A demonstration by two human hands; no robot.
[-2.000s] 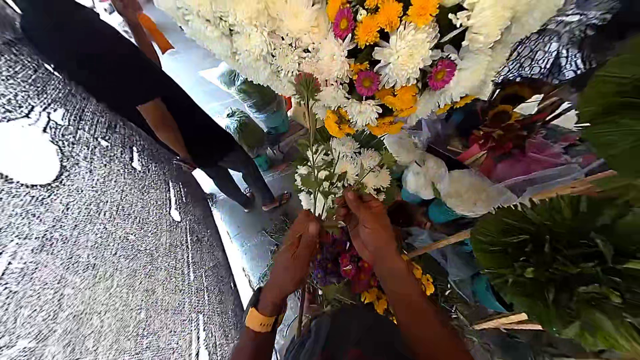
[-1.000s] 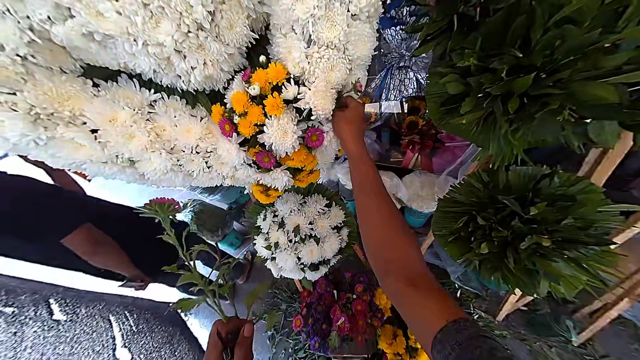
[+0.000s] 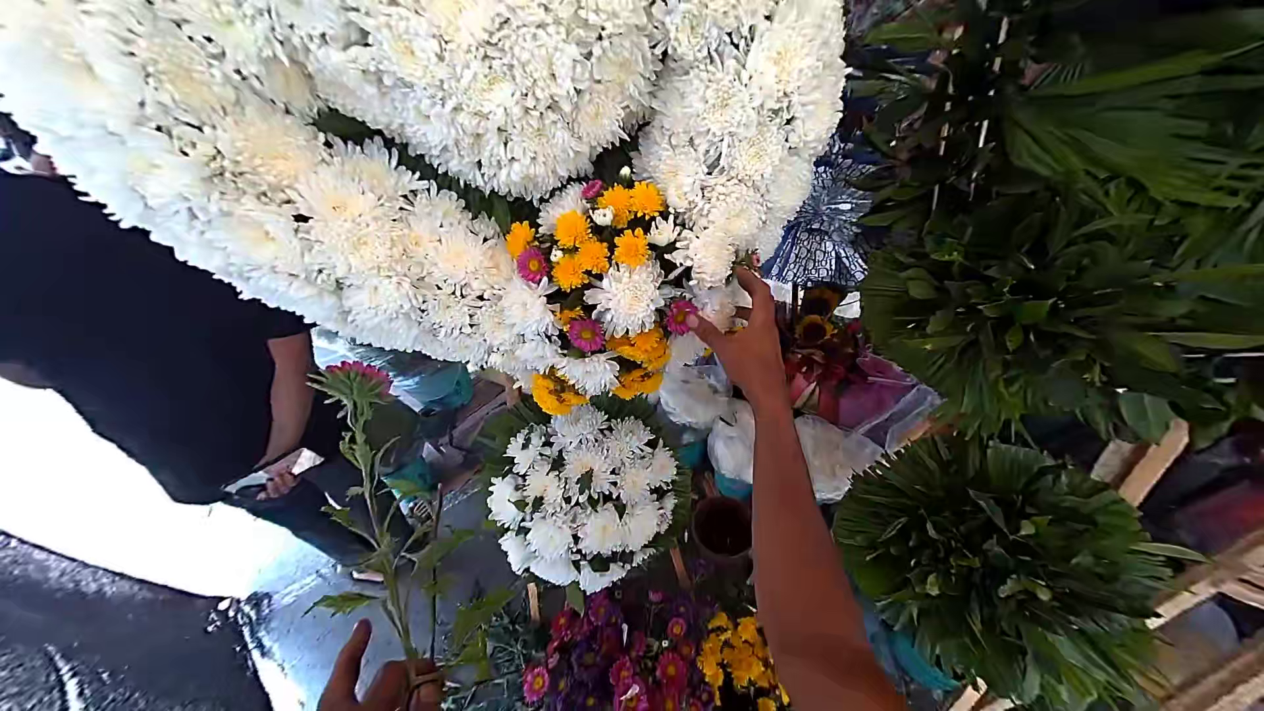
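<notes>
A large arrangement of white chrysanthemums fills the top of the view, with a cluster of orange, pink and white flowers low in it. My right hand reaches up to its right edge, thumb at a pink flower and fingertips by the white blooms; whether it grips anything is unclear. At the bottom left, my left hand holds the leafy stem of a pink aster-like flower, which stands upright. The lower part of that hand is cut off by the frame.
A round white bouquet hangs below the cluster, above purple, pink and yellow flowers. Bundles of green leaves and wooden slats stand at right. A person in dark clothes is at left, holding a flat object.
Both hands were together at stems two seconds ago; they are now apart. My right hand has shifted down slightly along the arrangement's right edge since one second ago. The left still holds the pink flower's stem.
</notes>
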